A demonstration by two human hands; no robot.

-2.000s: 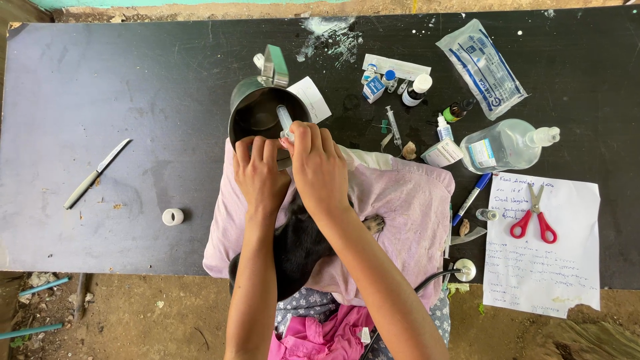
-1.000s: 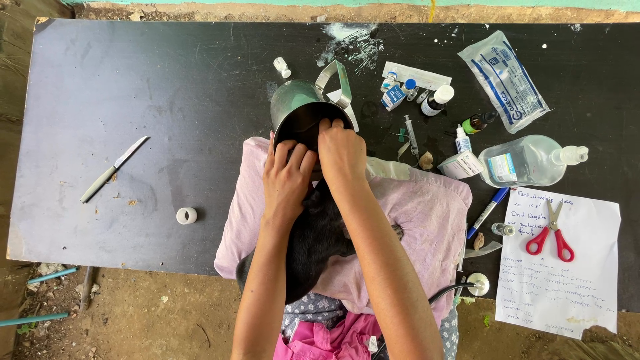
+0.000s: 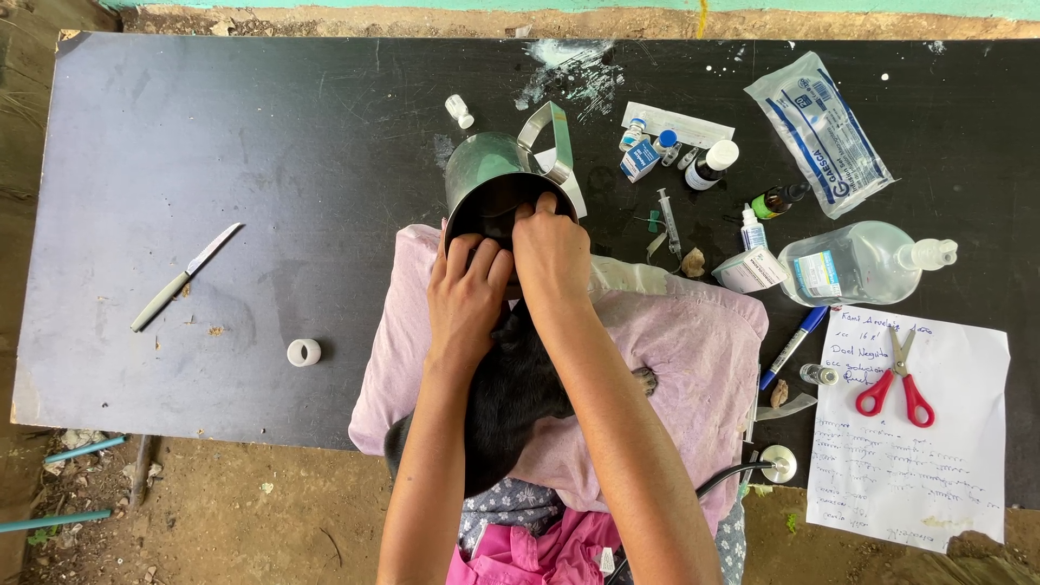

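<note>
My left hand (image 3: 469, 288) is at the near rim of a metal pitcher (image 3: 481, 162), fingers bent inside its mouth; what they grip is hidden. My right hand (image 3: 552, 244) reaches into the same mouth from the right, its fingertips partly out of sight. The pitcher lies tilted with its opening toward me and its handle at the upper right. Under my forearms a black puppy (image 3: 508, 390) lies on a pink cloth (image 3: 682, 341), its head hidden by my hands and one paw showing at the right. A small white bottle (image 3: 459, 111) lies behind the pitcher.
A knife (image 3: 187, 276) and a white ring (image 3: 304, 352) lie on the left of the dark table (image 3: 203, 146). At the right are vials (image 3: 634, 134), a syringe (image 3: 669, 223), a clear bottle (image 3: 853, 264), an infusion set packet (image 3: 821, 134), a marker (image 3: 795, 345), red-handled scissors (image 3: 898, 382) and a stethoscope (image 3: 778, 464).
Two seconds ago a clear syringe-like tube showed at my right hand over the pitcher; it is out of sight now. Both hands have gone into the mouth, and the pitcher has tipped toward me.
</note>
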